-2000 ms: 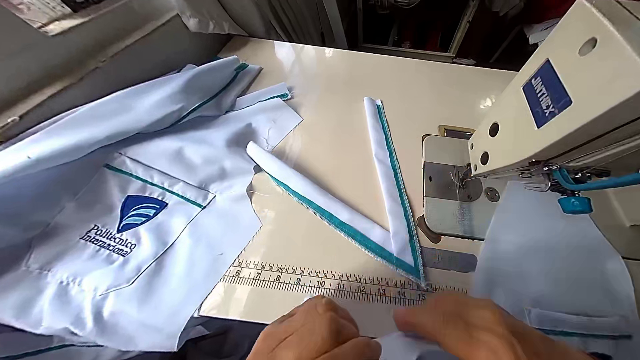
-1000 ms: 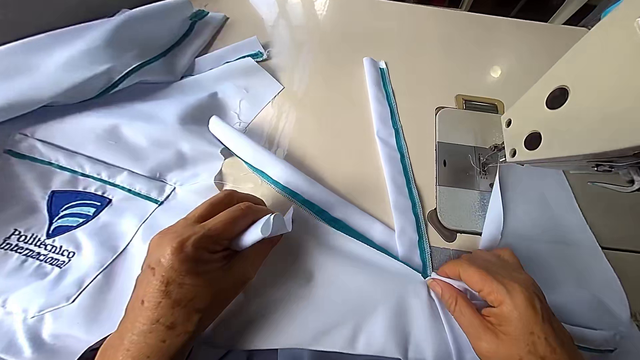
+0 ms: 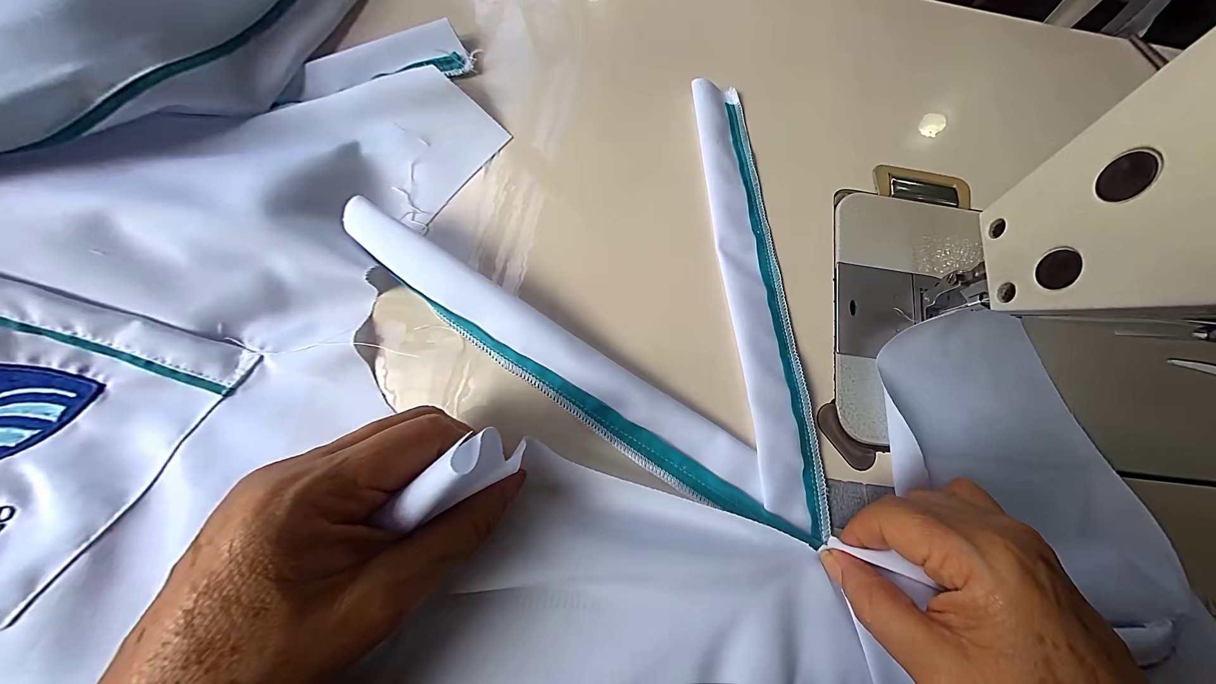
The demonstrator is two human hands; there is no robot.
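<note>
My left hand (image 3: pixel 323 541) grips a bunched edge of a white fabric piece (image 3: pixel 608 570) at lower centre. At the tip of a V-shaped white collar band with teal piping (image 3: pixel 589 370), my right hand (image 3: pixel 959 570) pinches another part of the white fabric between thumb and forefinger. The band's two arms spread up and away over the table, their serged edges showing, and its point touches the fabric's edge by my right fingertips. Left of my left hand lies a white garment piece with a teal-trimmed pocket (image 3: pixel 123 366) and blue embroidery.
A sewing machine (image 3: pixel 1092 190) stands at the right, its needle plate (image 3: pixel 860 313) set in the cream table (image 3: pixel 608 190). Another white fabric piece (image 3: pixel 997 408) lies below the machine head. More white cloth with teal trim (image 3: pixel 190 71) is heaped at upper left.
A white fabric piece now covers the ruler strip seen two seconds ago below the V-shaped band. My hands, close together then, are now apart, each holding this fabric. The view has moved closer.
</note>
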